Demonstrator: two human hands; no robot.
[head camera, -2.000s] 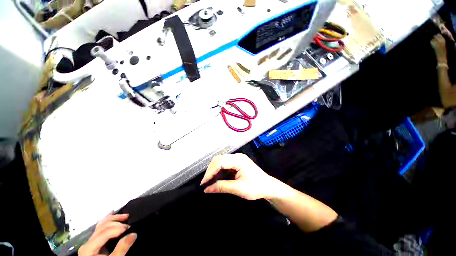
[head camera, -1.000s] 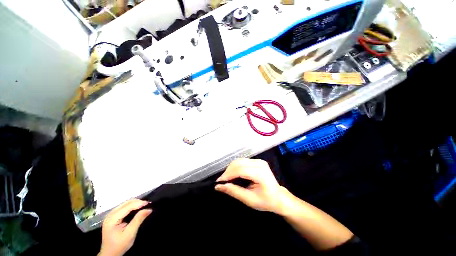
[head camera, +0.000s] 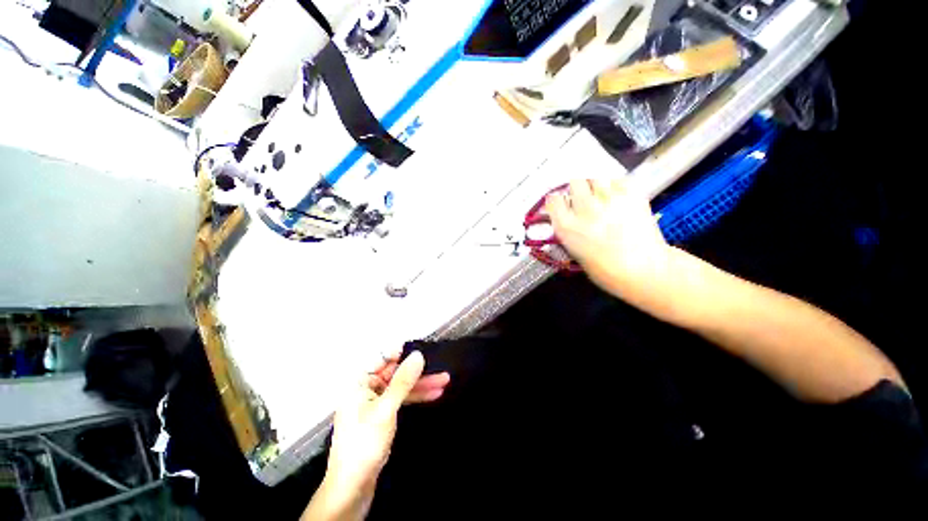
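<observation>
My left hand (head camera: 392, 392) pinches the edge of the black garment piece (head camera: 458, 356) at the front edge of the table. The rest of the cloth hangs dark below. My right hand (head camera: 600, 229) is on the red-handled scissors (head camera: 538, 233), its fingers curled at the loops and covering part of them. The blades point left on the white table. The presser foot area (head camera: 368, 221) of the white machine is beyond, with no cloth under it.
A black strap (head camera: 351, 102) hangs over the machine head. A tan wooden strip (head camera: 672, 67) lies on a clear plastic bag (head camera: 651, 112) at the upper right. A blue crate (head camera: 717, 188) is below the table edge. A thin thread crosses the tabletop.
My right hand has let go of the black cloth and moved up and right to the red scissors. My left hand still pinches the cloth. The view has shifted and turned.
</observation>
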